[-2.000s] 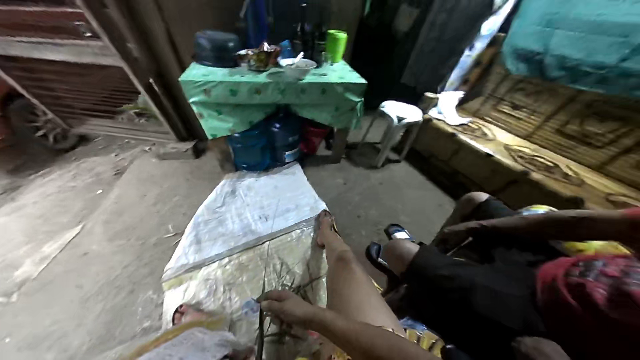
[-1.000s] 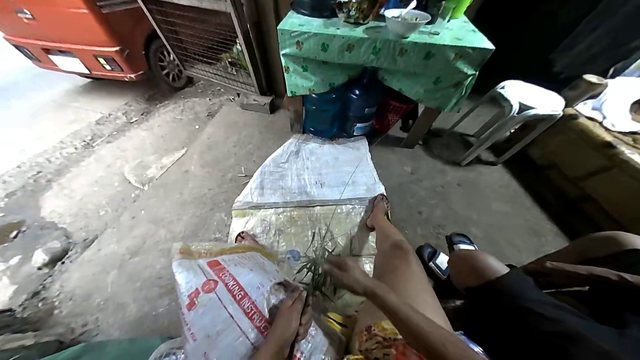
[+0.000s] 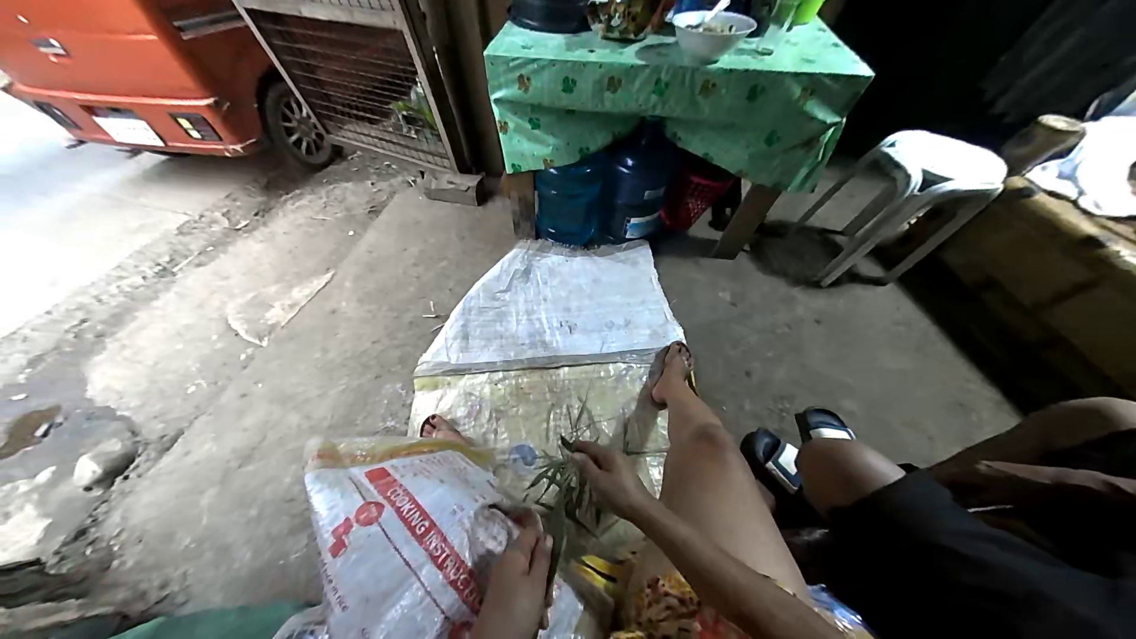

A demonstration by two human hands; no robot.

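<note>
My left hand (image 3: 519,568) is closed around a narrow dark blade-like thing (image 3: 556,541), beside a white printed plastic sack (image 3: 408,532) that lies over my left leg. To its right, my right hand (image 3: 608,475) pinches something small and dark at its fingertips, over a clump of thin green leaves (image 3: 577,497). What exactly the fingertips hold is too small to tell. Beneath the leaves, a flattened woven sack (image 3: 550,390) covers the ground between my bare feet.
A table with a green cloth (image 3: 674,89) bears a white bowl (image 3: 710,35); blue water jugs (image 3: 639,191) stand underneath. A white plastic stool (image 3: 945,164) is at the right. Close on my right sits a person in black shorts (image 3: 932,541). An orange vehicle (image 3: 169,80) stands at the upper left.
The view has swung toward the left since two seconds ago. Against one second ago, my right hand has shifted slightly over the leaves; my left hand stays by the printed sack.
</note>
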